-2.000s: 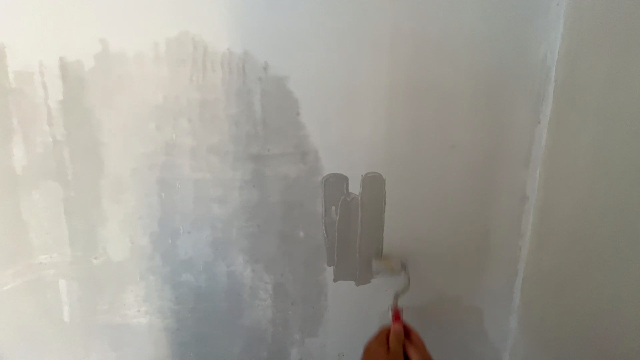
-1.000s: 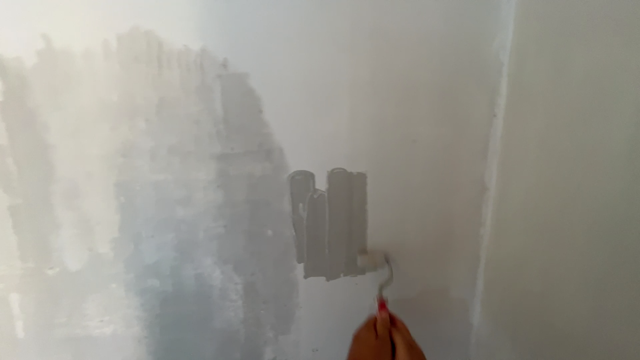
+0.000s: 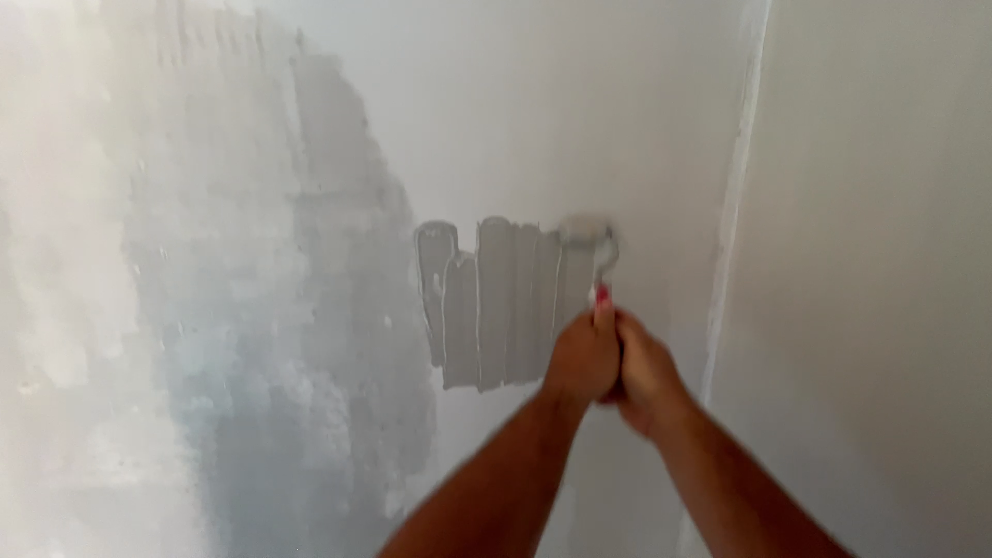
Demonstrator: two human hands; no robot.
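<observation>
A small paint roller [image 3: 587, 231] lies against the wall [image 3: 542, 101], a little blurred, at the top right of a fresh patch of wet grey coating [image 3: 508, 310]. The patch shows upright strokes with raised ridges between them. Below the roller, its bent wire frame runs down to a red and pale handle [image 3: 602, 296]. My left hand [image 3: 585, 360] is closed round this handle, thumb pointing up. My right hand [image 3: 647, 364] grips it too, pressed against the left one from the right side. Most of the handle is hidden by both hands.
Left of the wet patch, a broad uneven grey area [image 3: 349, 256] with darker and lighter blotches covers the wall. On the right, a pale rough line at the wall corner [image 3: 732, 209] runs from top to bottom. Another wall surface [image 3: 876, 194] lies beyond it.
The grey patch has grown wider to the right. The roller has moved from the patch's lower right edge up to its top right. Both forearms now show.
</observation>
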